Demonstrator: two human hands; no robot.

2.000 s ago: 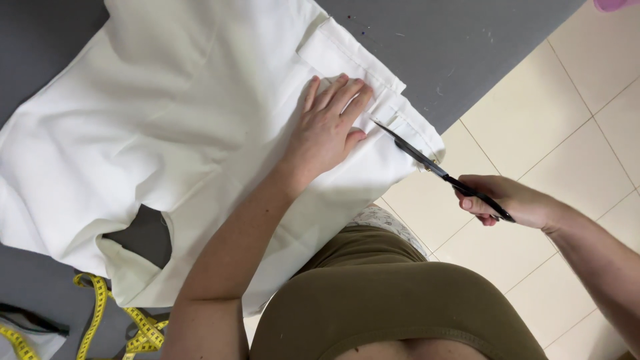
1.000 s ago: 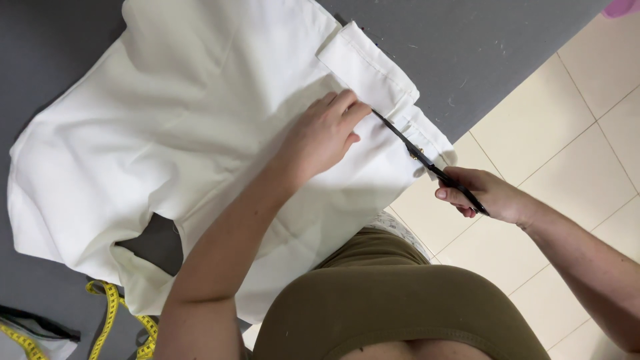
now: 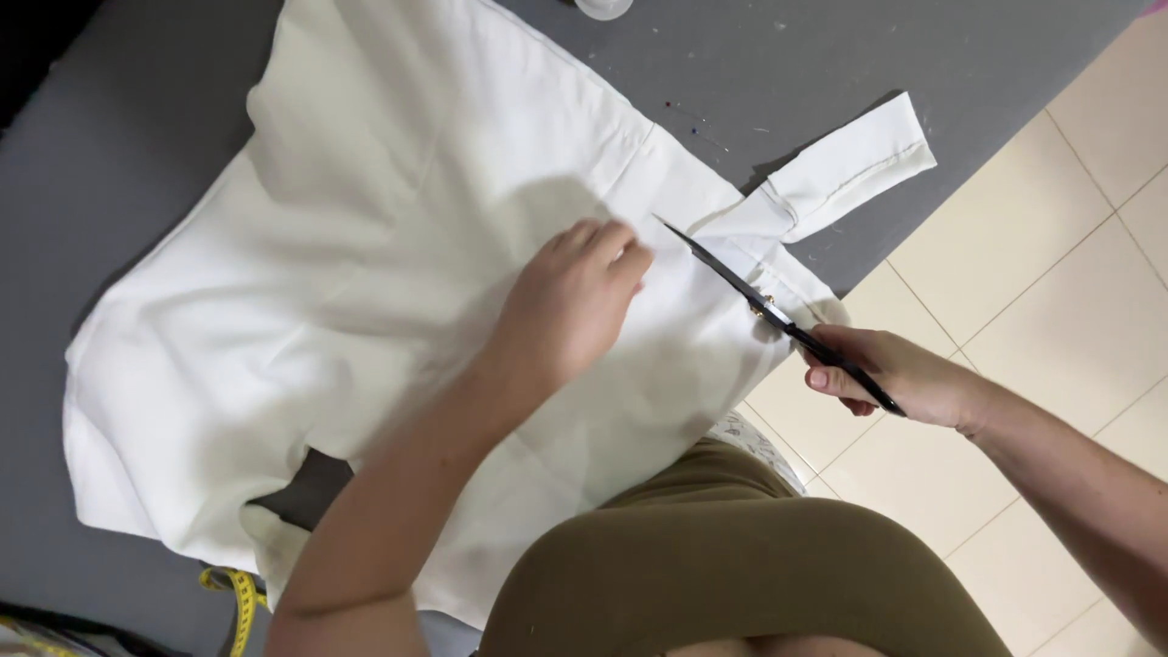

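White fabric [image 3: 365, 237], sewn like a garment, lies spread over a grey table. From its right edge a folded, stitched strip [image 3: 853, 169] sticks out over the bare surface. My right hand [image 3: 881, 374] grips black-handled scissors [image 3: 730, 278]; their blades look closed and lie over the fabric, pointing up and left. My left hand [image 3: 579, 297], slightly blurred, is just left of the scissor tips, over the fabric, fingers curled. Whether it pinches anything cannot be seen. Small gold-coloured pieces [image 3: 762, 306] show beside the scissors' pivot.
Pins [image 3: 696, 130] with coloured heads lie on the grey table [image 3: 912, 55] above the fabric. A yellow measuring tape [image 3: 245, 602] is at the lower left. A clear round object [image 3: 602, 7] is at the top edge. Tiled floor [image 3: 967, 429] shows beyond the table's right edge.
The stitched strip, folded over along the fabric's edge before, now extends outward to the upper right over the table. The fabric has shifted, and the pins beside it are in view.
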